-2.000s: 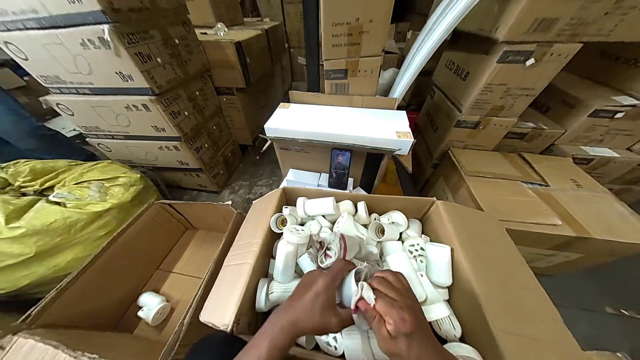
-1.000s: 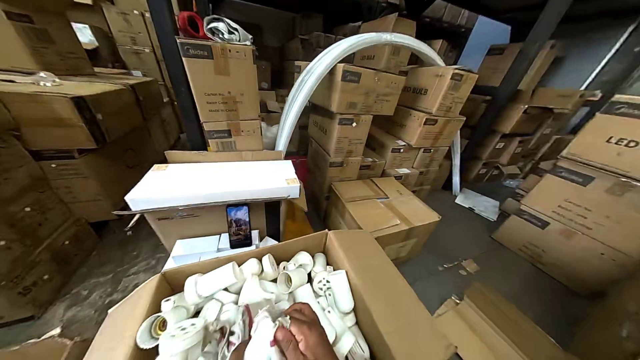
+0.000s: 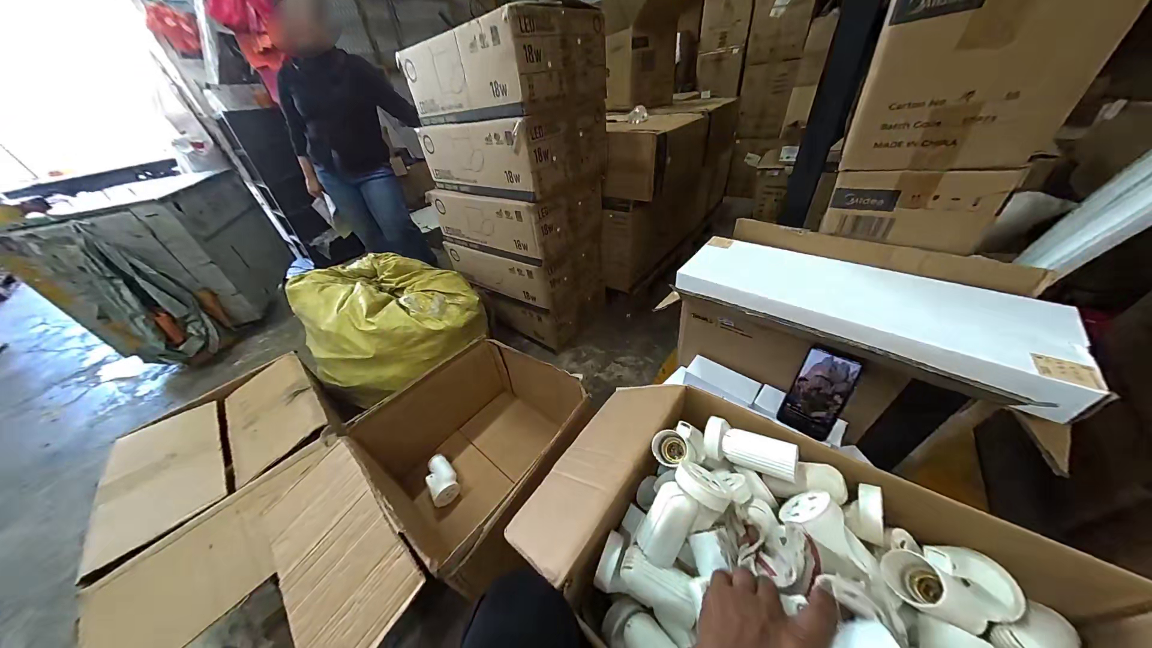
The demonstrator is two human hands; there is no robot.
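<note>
My left hand (image 3: 765, 612) is at the bottom edge of the head view, fingers bent, over white plastic lamp holders (image 3: 918, 580) in an open cardboard box (image 3: 589, 490). It touches the pile near a crumpled plastic wrapping with red edging (image 3: 810, 558); whether it grips anything is hidden. My right hand is out of view. Some holders show brass-coloured screw sockets. A single white lamp holder (image 3: 442, 481) lies in a second open carton (image 3: 540, 396) to the left.
A phone (image 3: 821, 391) leans by small white boxes, below a long white box (image 3: 882, 315). A yellow sack (image 3: 382, 324) stands behind the second carton. Stacked cartons (image 3: 513, 153) rise beyond. A person in dark clothing (image 3: 346, 117) stands at the back left.
The view has swung far left, bringing the person and yellow sack into sight. Two seconds ago both hands were together over the pile; now only my left hand shows.
</note>
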